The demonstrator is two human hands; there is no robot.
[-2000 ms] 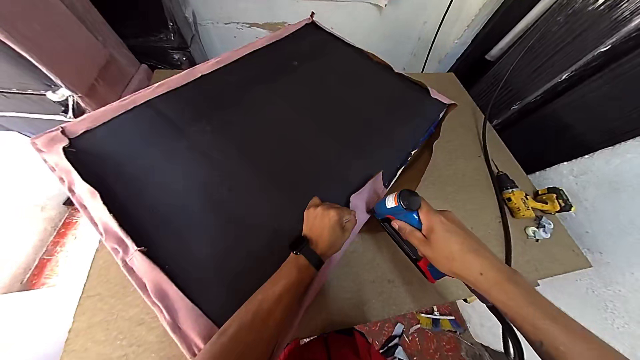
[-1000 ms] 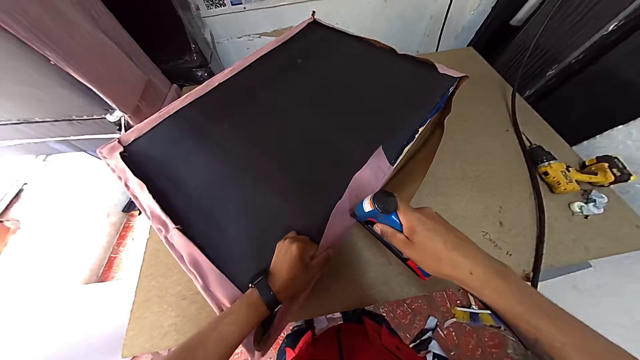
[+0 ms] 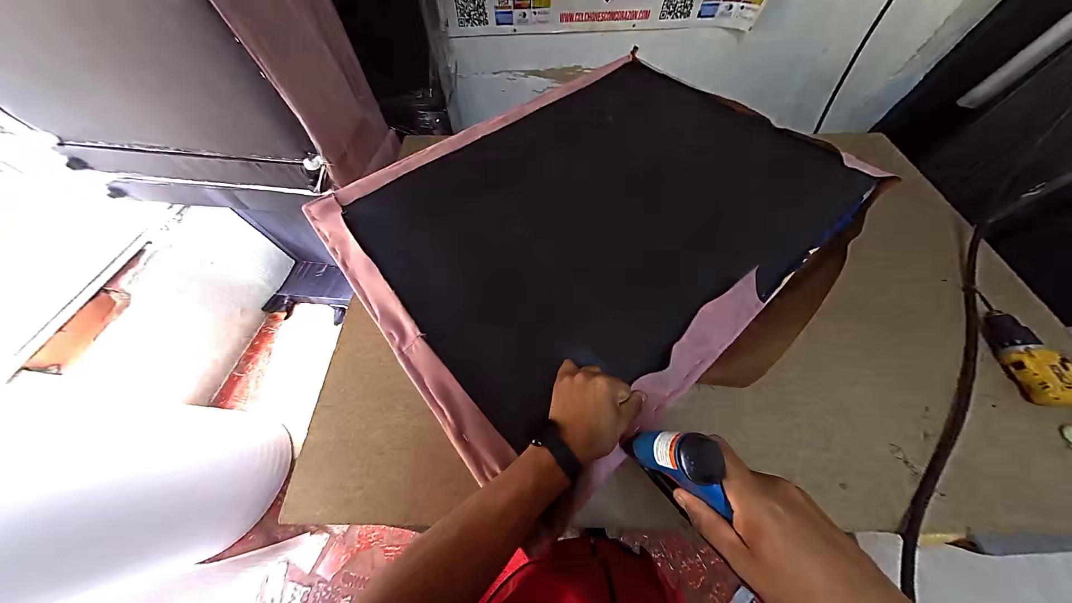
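A panel [image 3: 536, 226] with a black fabric backing and folded pink fabric edges lies tilted on a brown board tabletop. My left hand [image 3: 593, 408], with a black band at the wrist, is curled over the near right edge and pinches the pink fabric strip [image 3: 720, 327] there. Just right of it, my right hand [image 3: 779, 519] grips a blue pneumatic staple gun [image 3: 682, 461], its nose against the pink edge beside my left fingers. Farther up that side, brown fabric [image 3: 779, 327] hangs loose below the panel. The staple gun's lower part is partly hidden.
A dark hose [image 3: 959, 402] runs down the right of the board tabletop [image 3: 871, 335], beside a yellow and black cordless drill [image 3: 1034, 364]. Large white rolls [image 3: 201, 477] stand at the left. A pink-edged upholstered piece [image 3: 310, 75] is at the upper left, a wall with a printed banner behind.
My left hand has let the edge go flatter and moved down along it, and the staple gun in my right hand has followed toward the near corner. The view has shifted.
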